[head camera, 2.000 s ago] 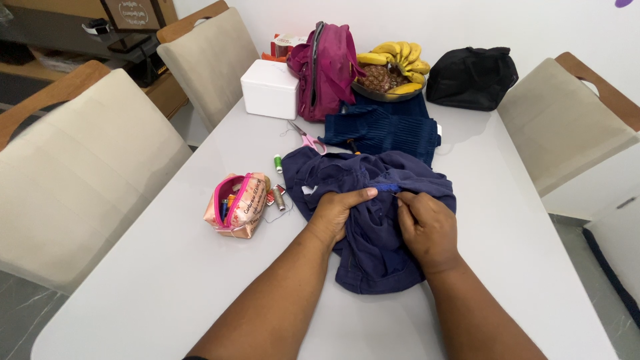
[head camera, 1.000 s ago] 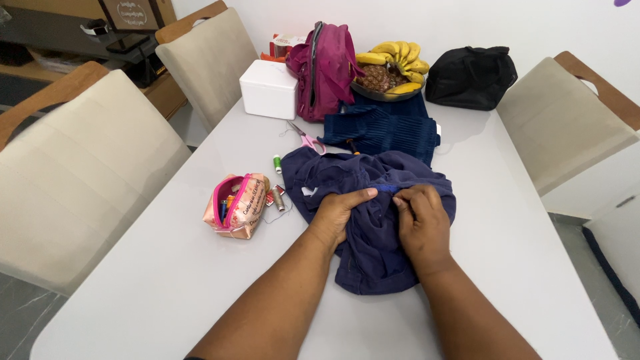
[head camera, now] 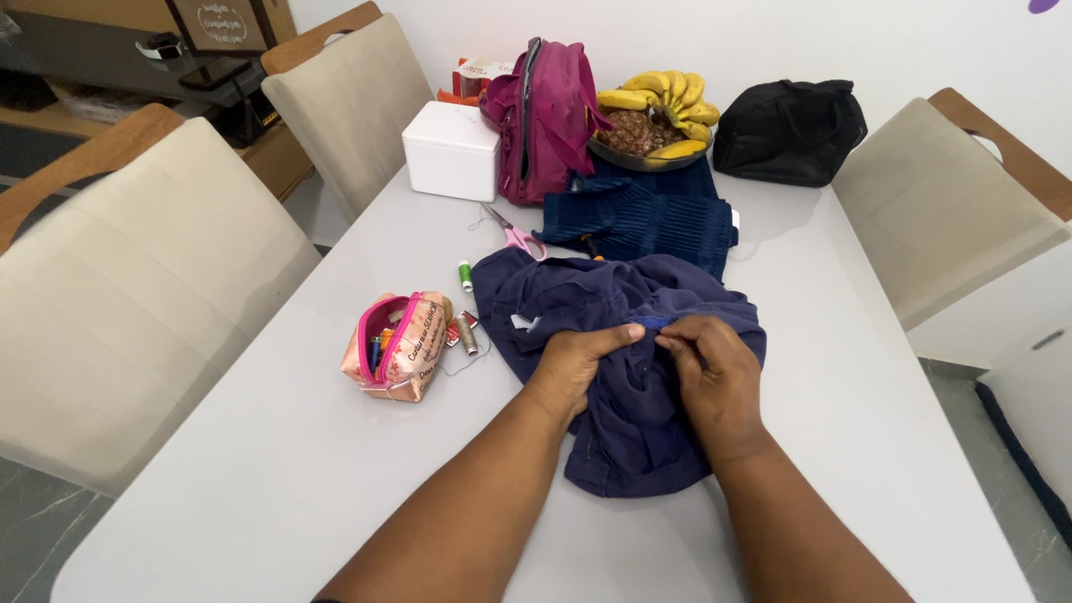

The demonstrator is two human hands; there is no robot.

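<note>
A navy blue garment (head camera: 620, 419) lies bunched on the table under both hands. My left hand (head camera: 578, 360) grips its cloth, the thumb lying on top beside a bright blue strip (head camera: 651, 322). At the strip's right end, my right hand (head camera: 716, 368) has thumb and forefinger pinched together; whether a needle is between them cannot be seen. Left of the garment are a green thread spool (head camera: 466, 276), a grey-beige thread spool (head camera: 466, 335) with loose thread, and an unzipped pink pouch (head camera: 419, 343) with sewing things inside. Pink-handled scissors (head camera: 526, 243) lie just beyond the garment.
Behind the garment lies a folded dark blue ribbed cloth (head camera: 641, 218). Farther back stand a white box (head camera: 452, 155), a magenta backpack (head camera: 553, 126), a bowl (head camera: 649, 161) of bananas and pineapple, and a black bag (head camera: 787, 134). Beige chairs (head camera: 151, 293) flank the white table (head camera: 268, 469).
My right hand's fingers have shifted slightly and stay close to the blue strip. The left hand holds the same place on the garment.
</note>
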